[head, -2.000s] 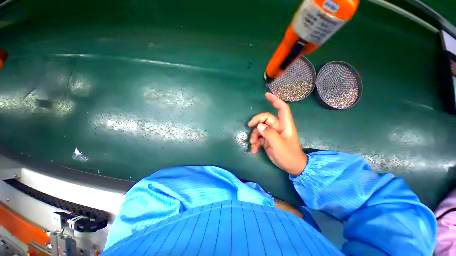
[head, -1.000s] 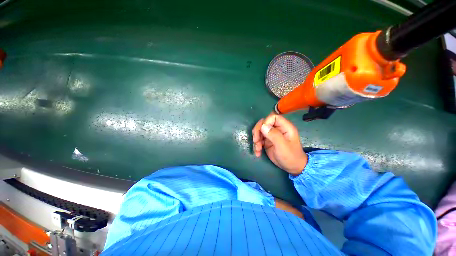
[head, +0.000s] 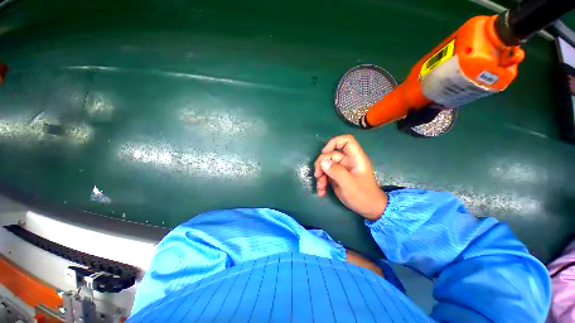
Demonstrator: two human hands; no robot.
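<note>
The orange electric screwdriver (head: pixel 435 79) hangs tilted from a thick black cable at the upper right. Its dark tip is over the lower edge of the left screw dish (head: pixel 359 91). Its body partly covers the right screw dish (head: pixel 435 125). Both round dishes hold grainy metallic specks. My bare right hand (head: pixel 350 176) is just below the tip, not touching the screwdriver, with its fingers curled in and nothing visible in them. Of my left hand (head: pixel 365 262), only a strip of skin shows between the blue sleeves at my front; its fingers are hidden.
The green matted bench (head: pixel 220 120) runs across the view. A white machine with a black cable chain (head: pixel 69 255) and an orange strip is at the lower left. A pink sleeve (head: pixel 563 284) of a person is at the lower right edge. A dark-edged object (head: pixel 565 94) stands at the right edge.
The screwdriver swung right and down, uncovering the left dish, then shifted slightly up and right, away from my right hand. My right index finger, first extended, is now curled.
</note>
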